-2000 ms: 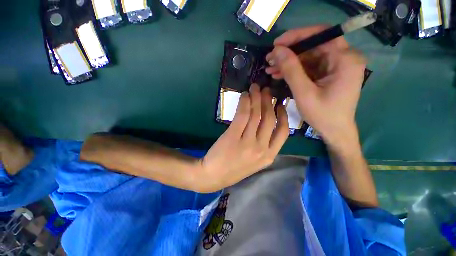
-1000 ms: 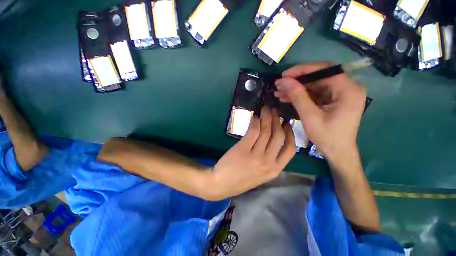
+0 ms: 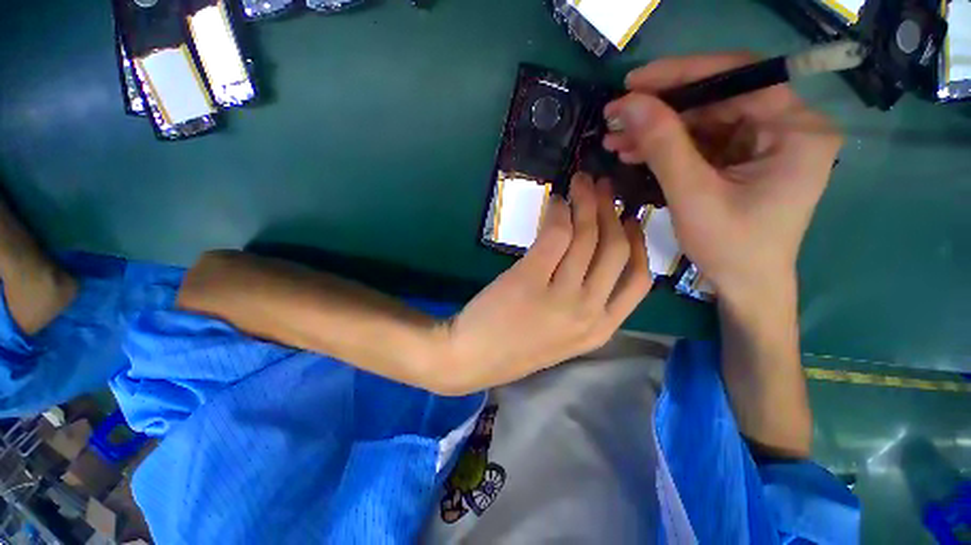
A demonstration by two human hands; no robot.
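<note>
Several black phone subassemblies (image 3: pixel 524 154) lie side by side in front of me, each with a white rectangle at the near end; the leftmost shows a round silvery disc at its far end. My left hand (image 3: pixel 559 287) lies over the row, fingertips on the units beside the leftmost one. My right hand (image 3: pixel 735 170) holds a dark pen-like tool (image 3: pixel 735 85) with a pale end pointing up right. Its fingertips are over the disc end of a unit. The tool's working tip and the spot under it are hidden by my fingers.
More phone subassemblies lie on the green mat (image 3: pixel 351 138) at far left (image 3: pixel 176 85), far centre (image 3: pixel 607 21) and far right (image 3: pixel 905 43). Another person's bare arm (image 3: pixel 32 271) is at the left edge. A yellow line (image 3: pixel 884 378) runs near the bench edge at right.
The camera view has shifted, so the units sit differently in the picture. Both hands stay over the same row, and the right hand still holds the tool over the disc ends.
</note>
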